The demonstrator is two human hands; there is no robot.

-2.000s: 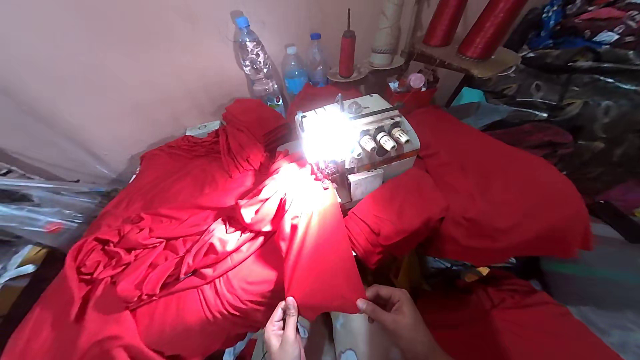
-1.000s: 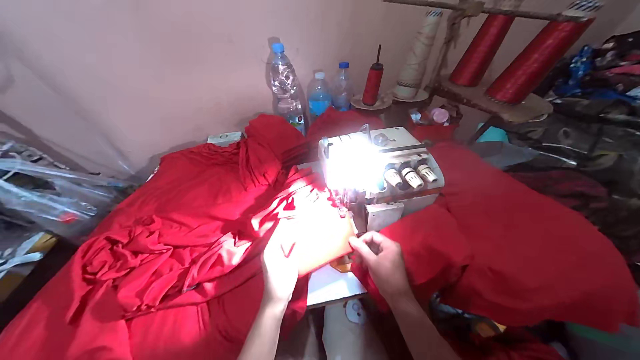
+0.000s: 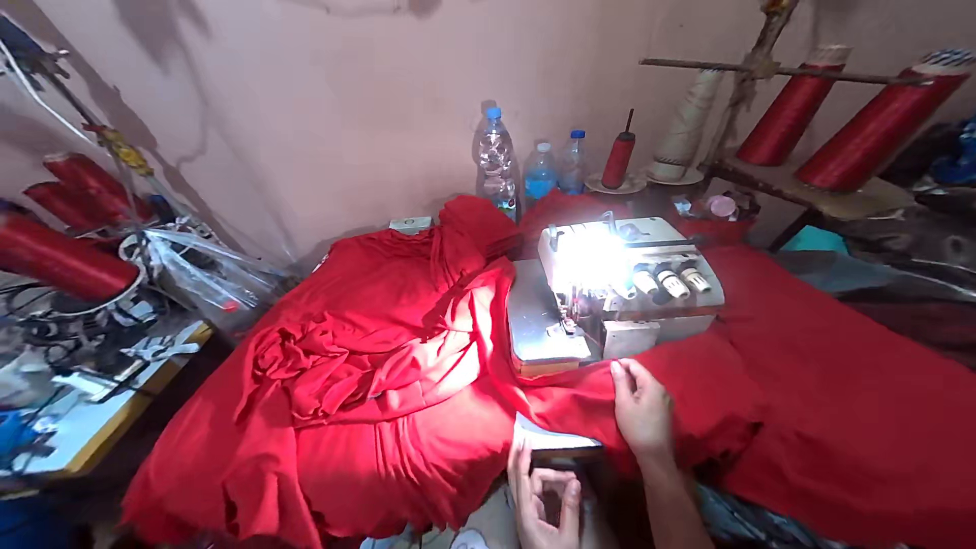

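Note:
A white sewing machine (image 3: 633,267), probably an overlock, stands at centre right with a very bright lamp over its needle area. Its metal work plate (image 3: 541,316) is bare. My right hand (image 3: 643,408) pinches the edge of a red fabric piece (image 3: 568,396) just in front of the machine. Lower down, my left hand (image 3: 543,496) has its fingers apart and curled near the table's front edge, with nothing seen in it. A large heap of red fabric (image 3: 396,381) lies left of the machine, crumpled on top. More red cloth (image 3: 839,381) spreads to the right.
Behind the machine stand plastic bottles (image 3: 497,164) and a small red thread spool (image 3: 618,160). Large red thread cones (image 3: 884,130) sit on a stand at the upper right. Further cones (image 3: 69,255) and another table (image 3: 99,435) with a plastic bag (image 3: 206,267) are at left.
Both hands held cloth in front of the needle area earlier; my left hand is now lower and off the cloth. The machine's plate has come into sight. The view has swung left.

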